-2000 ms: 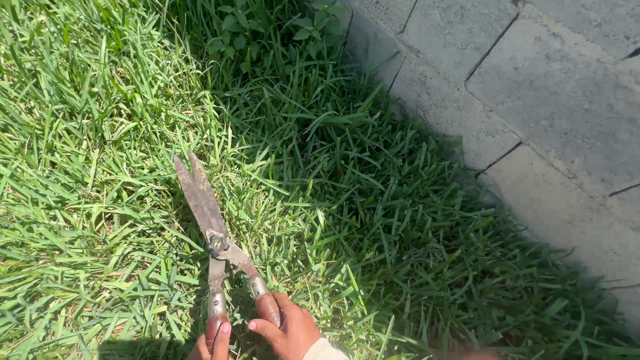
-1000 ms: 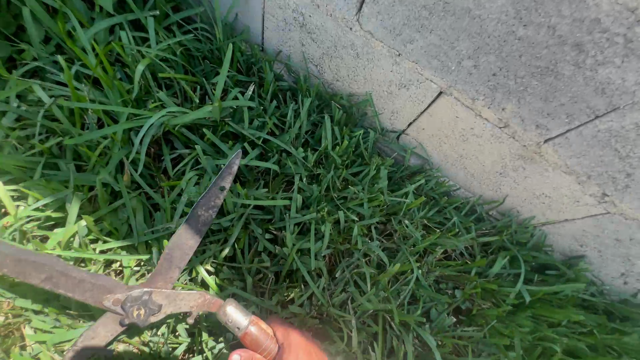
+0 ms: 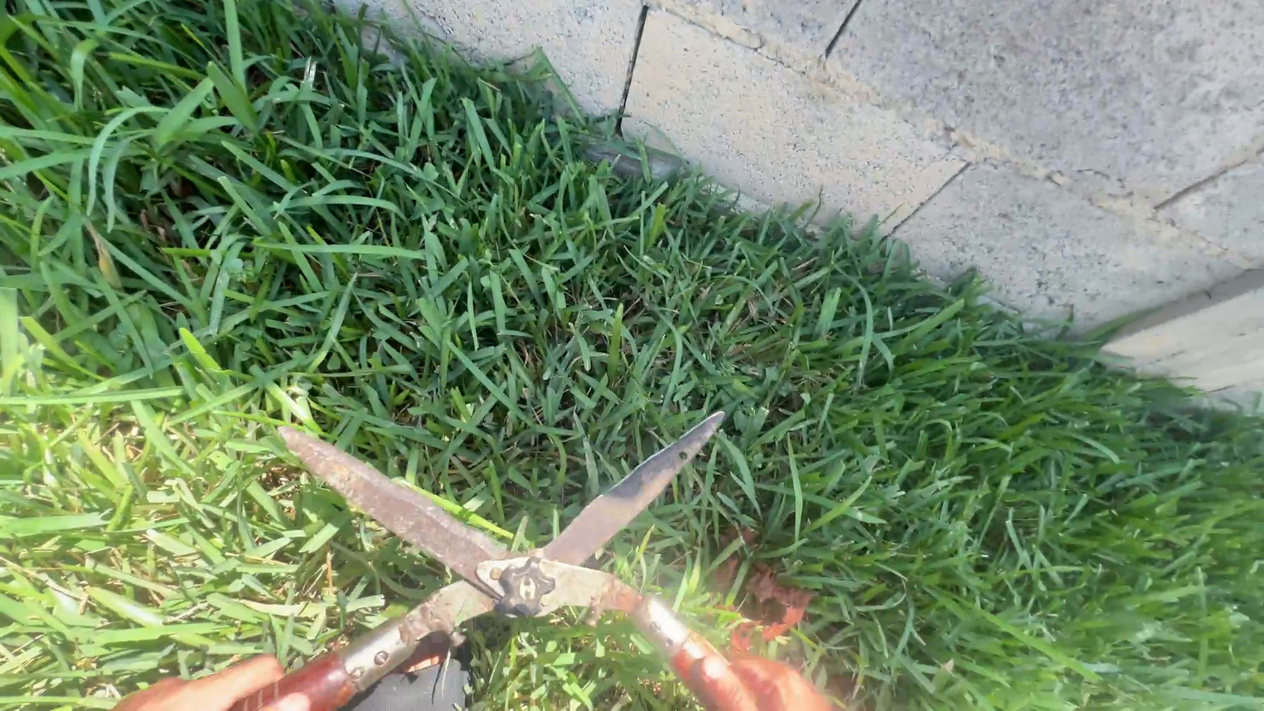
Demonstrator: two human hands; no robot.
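A pair of rusty hedge shears (image 3: 525, 585) lies low in the view over the grass (image 3: 592, 346), its two blades spread wide apart in a V. At the bottom left my left hand (image 3: 212, 688) grips one wooden handle, which has a metal collar. My right hand (image 3: 775, 683) holds the other wooden handle at the bottom, right of the middle. Both hands are partly cut off by the lower edge. The left blade is over sunlit grass; the right blade's tip is over shaded grass.
A grey concrete block wall (image 3: 1037, 109) runs diagonally across the upper right, with grass up to its base. Part of a dark object (image 3: 420, 688) shows at the bottom, below the shears. A reddish-brown patch (image 3: 775, 597) shows in the grass near my right hand.
Two seconds ago the shears' blades were nearly together; now they are spread wide. The view has shifted closer to the wall's base.
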